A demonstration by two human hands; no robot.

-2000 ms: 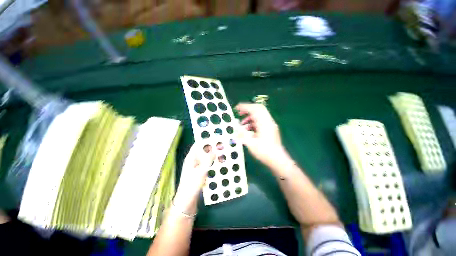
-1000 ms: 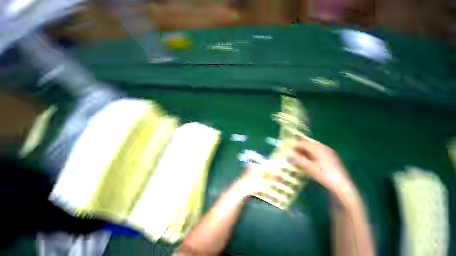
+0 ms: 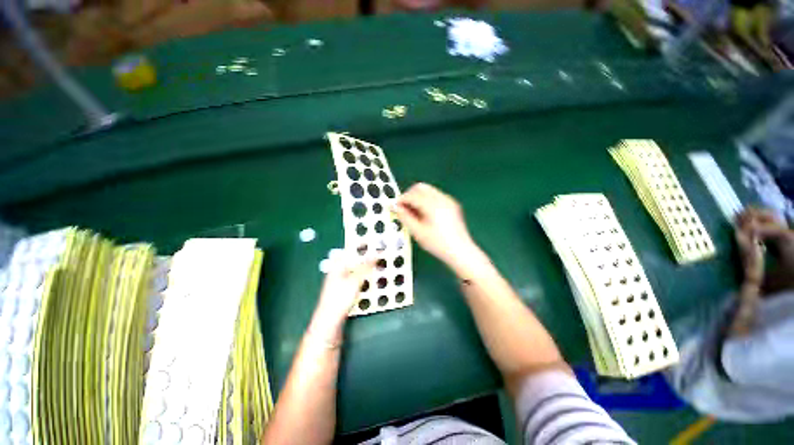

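A long cream die-cut sheet [image 3: 366, 187] with three columns of round holes stands tilted over the green bench in front of me. My left hand [image 3: 346, 276] holds it near its lower left part, with fingers behind the holes. My right hand [image 3: 424, 215] is at its right edge, thumb and fingertips pinched together; whether they grip the edge or a small scrap is unclear. A white disc [image 3: 307, 235] lies left of the sheet, and another white disc [image 3: 326, 266] shows beside my left hand. A ring scrap [image 3: 333, 186] is at the sheet's left edge.
Thick filled stacks [image 3: 198, 322] with yellow edges stand at left. A stack of empty sheets [image 3: 614, 287] and a smaller yellowish stack [image 3: 663, 200] lie at right. A disc pile [image 3: 474, 40] and ring scraps [image 3: 448, 96] lie across the bench [image 3: 487, 156]. Another person's hands [image 3: 756, 239] are at far right.
The camera view has shifted. The sheet, bent and blurred low between my hands one second ago, now stands more upright with its holes facing me. My right hand has moved to its right edge.
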